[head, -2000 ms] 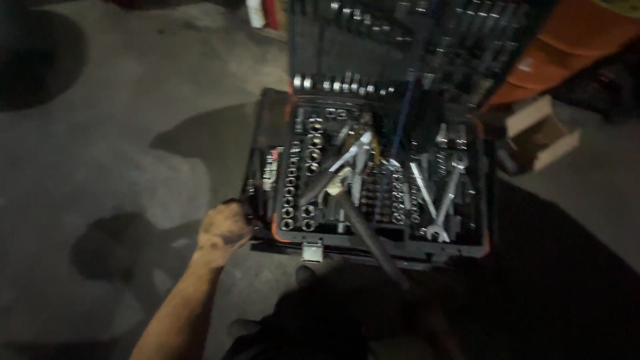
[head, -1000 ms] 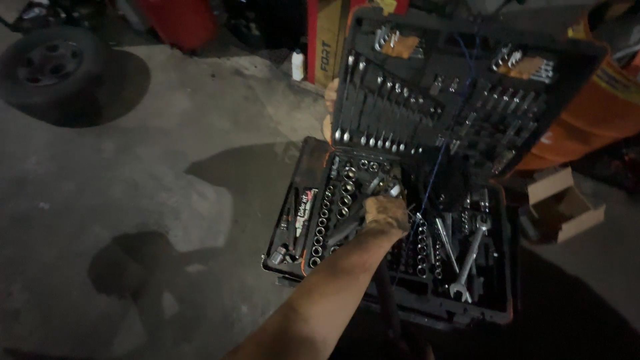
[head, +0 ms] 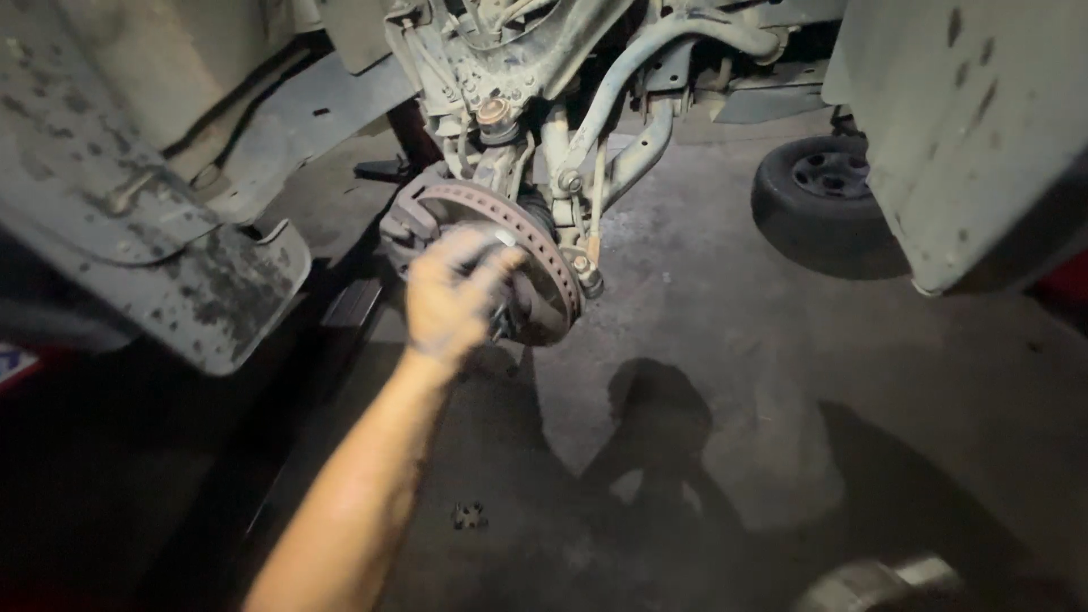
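Note:
My left hand (head: 455, 285), blurred by motion, is in front of the brake disc (head: 557, 263) near the wheel hub, with its fingers bent. A small bright piece (head: 507, 240) shows at the fingertips; whether it is held, and what it is, I cannot tell. Wheel studs (head: 501, 323) show just below the fingers. The brake caliper (head: 408, 217) sits at the disc's left edge. My right hand is not in view. At the bottom right edge is a blurred metal object (head: 884, 586), cut off by the frame.
Above the disc are a ball joint (head: 495, 115), suspension arms and a curved bar (head: 625, 72). Fender panels hang at left (head: 144, 212) and right (head: 977, 136). A wheel with its tire (head: 816, 208) lies on the floor at the right. A small dark metal part (head: 469, 515) lies below.
The view has swung from an open socket and wrench case to a vehicle's brake disc and suspension. A hand was over the tools in the case; my left hand is now at the disc.

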